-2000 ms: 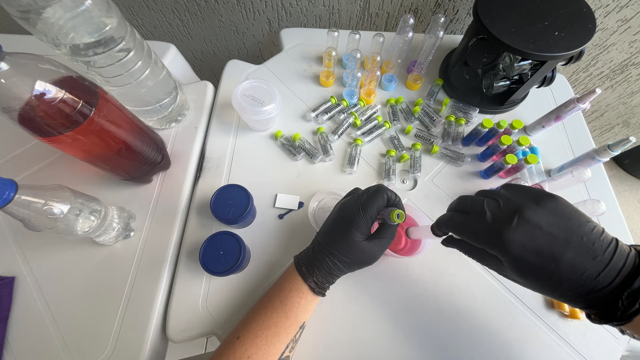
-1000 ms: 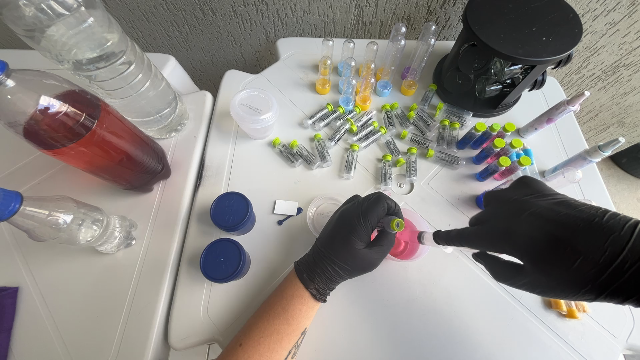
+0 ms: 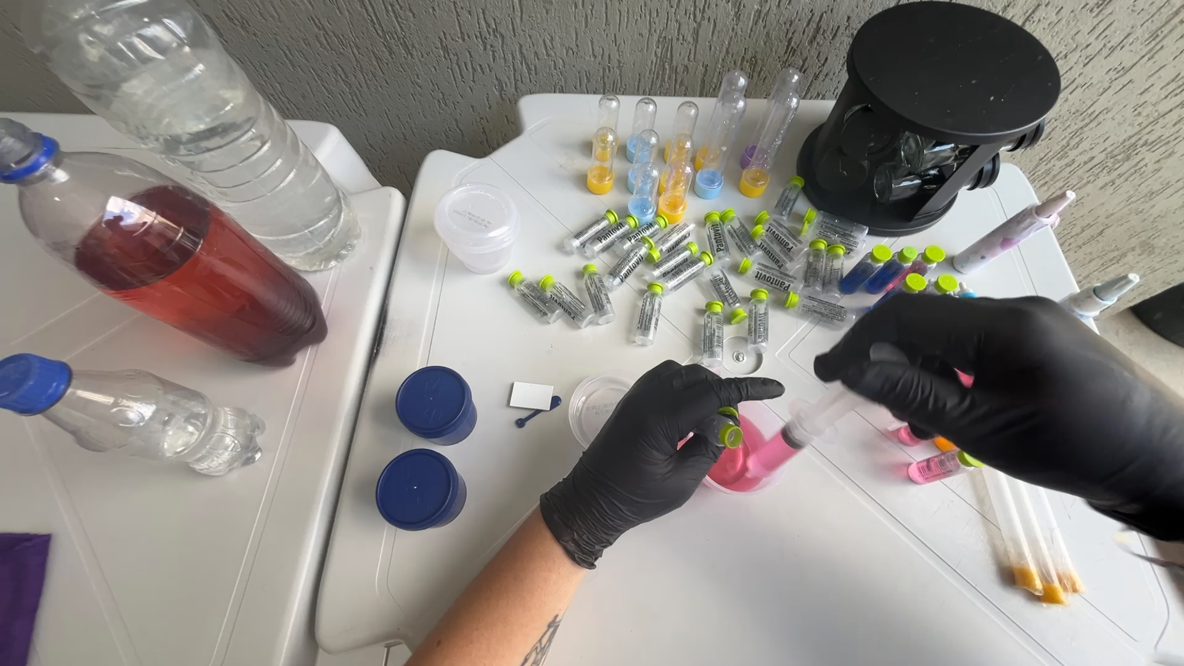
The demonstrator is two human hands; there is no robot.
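My left hand (image 3: pixel 638 453), in a black glove, holds a small clear vial (image 3: pixel 726 430) with a lime-green cap or rim, its index finger stretched out over a cup (image 3: pixel 740 467) of pink liquid. My right hand (image 3: pixel 962 388), also gloved, grips the upper end of a clear plastic syringe (image 3: pixel 814 416). The syringe slants down to the left, with pink liquid in its lower end, and its tip is in or over the cup. Beyond the hands lie several clear vials with lime-green caps (image 3: pixel 649 314). Pink-filled vials (image 3: pixel 936 467) lie partly under my right hand.
Two blue-lidded jars (image 3: pixel 435 404), a white card (image 3: pixel 532 396) and a small blue scoop (image 3: pixel 539 413) lie at left. Upright tubes (image 3: pixel 600 176) and a black round stand (image 3: pixel 925 111) are behind. Bottles, one with red liquid (image 3: pixel 185 268), lie across the left table. Orange-ended tubes (image 3: pixel 1053 573) lie at right.
My right hand has drawn up and back from the cup, and the syringe shows more of its length, with pink liquid inside. My left hand stays by the cup, its index finger now extended.
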